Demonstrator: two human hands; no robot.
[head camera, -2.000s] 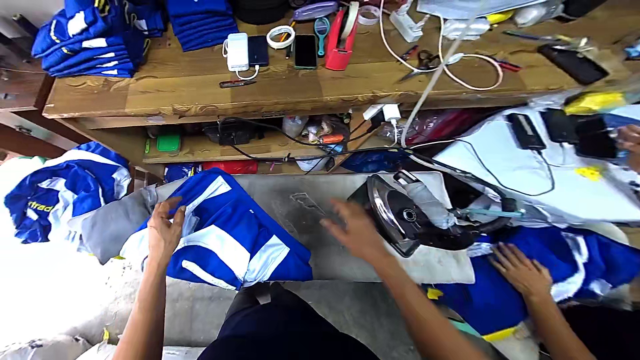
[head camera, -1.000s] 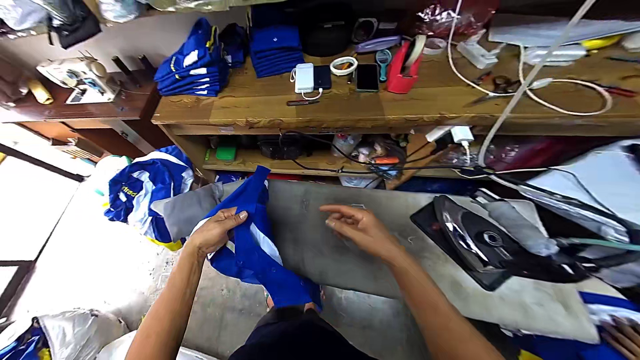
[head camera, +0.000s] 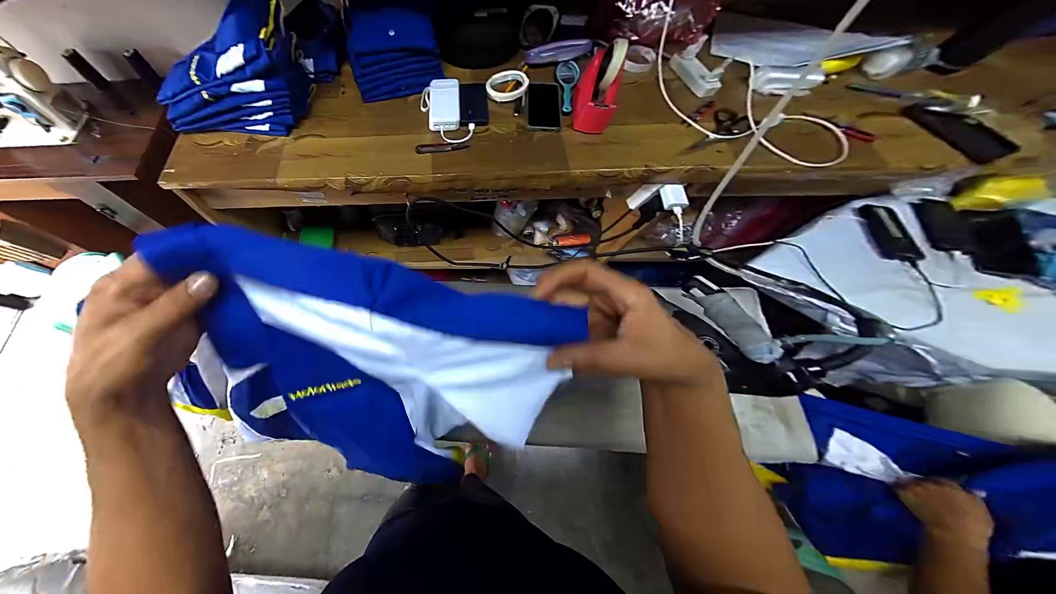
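A blue and white garment with small yellow lettering is stretched in the air between my two hands, its lower part hanging down. My left hand pinches its upper left corner, thumb on top. At the other end my right hand grips the blue edge between thumb and fingers. Just right of my right hand lies a steam iron, partly hidden behind that hand and forearm. The garment covers much of the grey padded ironing surface.
Folded blue garments stand on the wooden shelf ahead, with a phone, a red tape dispenser and scissors. Cables run below. Another person's hand rests on blue fabric at right.
The garment lay on the ironing surface two seconds ago and is now lifted and spread. My right hand was free of it in both earlier frames and now holds its right end.
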